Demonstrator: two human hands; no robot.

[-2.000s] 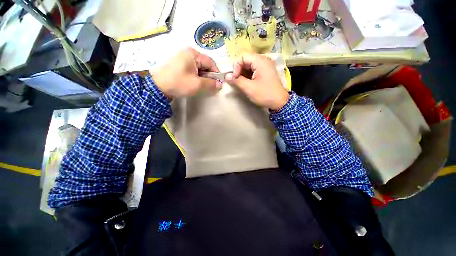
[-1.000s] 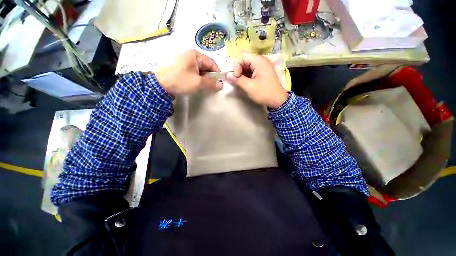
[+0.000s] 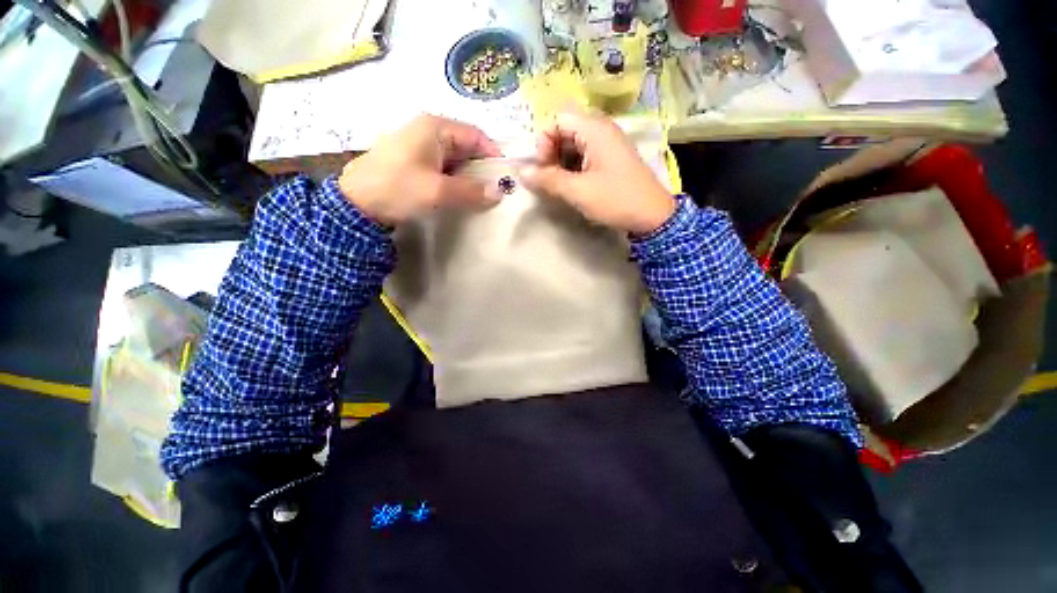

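Note:
A beige bag body (image 3: 527, 295) with yellow edges lies from my lap up to the table edge. My left hand (image 3: 423, 174) grips its upper edge with thumb and fingers. A small dark round stud (image 3: 507, 184) sits on the beige material beside my left thumb tip. My right hand (image 3: 603, 174) pinches the same upper edge just right of the stud. The fingertips of both hands are close together, and what lies between them is partly hidden.
A dark round dish (image 3: 487, 65) of gold fittings stands behind my hands. Metal parts surround a yellow patch (image 3: 612, 70). A red block (image 3: 709, 14) and pink-sided box (image 3: 852, 87) are further right. A carton (image 3: 997, 365) holds beige bags at right. A white side table (image 3: 174, 257) is lower left.
The dark stud now shows by my left thumb, where it was mostly hidden before. My fingers have shifted slightly along the bag's upper edge. The view has moved a little.

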